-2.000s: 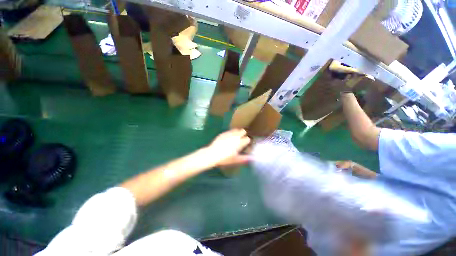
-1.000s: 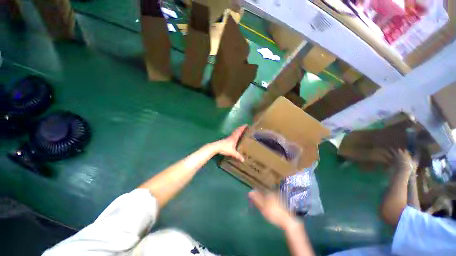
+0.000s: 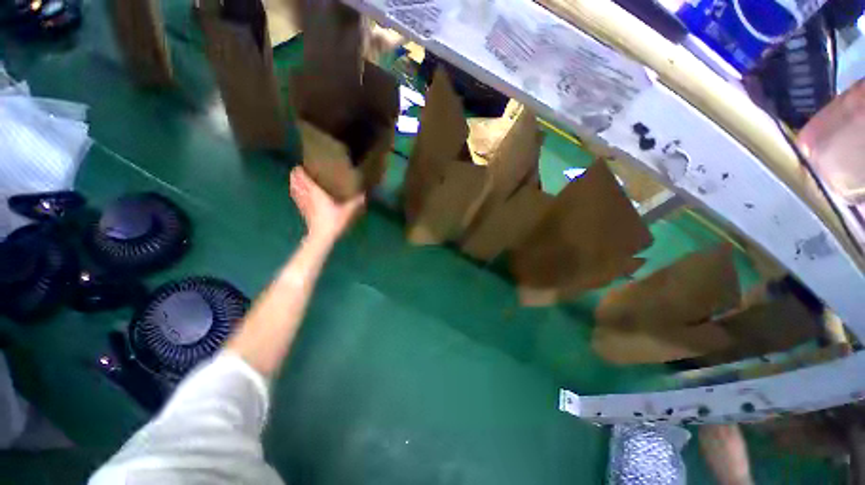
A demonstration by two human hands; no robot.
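My left hand (image 3: 327,210) reaches up from the lower left and holds the lower end of a brown open-topped carton (image 3: 330,159) in the row. Its fingers are partly hidden against the cardboard. The carton's mouth looks dark and its contents cannot be told. My right hand is not in view. Several black round fans lie at the left; a ribbed one (image 3: 190,317) is near my left forearm and another (image 3: 138,230) is behind it.
More cartons (image 3: 579,237) stand along the green bench (image 3: 417,379) beneath the white shelf frame (image 3: 569,76). Whitish bubble bags (image 3: 38,142) lie at far left. A silvery bubble bag (image 3: 648,457) and part of a person's arm (image 3: 726,455) show at bottom right. A blue can (image 3: 749,28) is on the shelf.
My left hand has left the carton with the dark bagged thing and now holds another in the row. My right hand has gone out of view. The view has shifted; more fans show at left.
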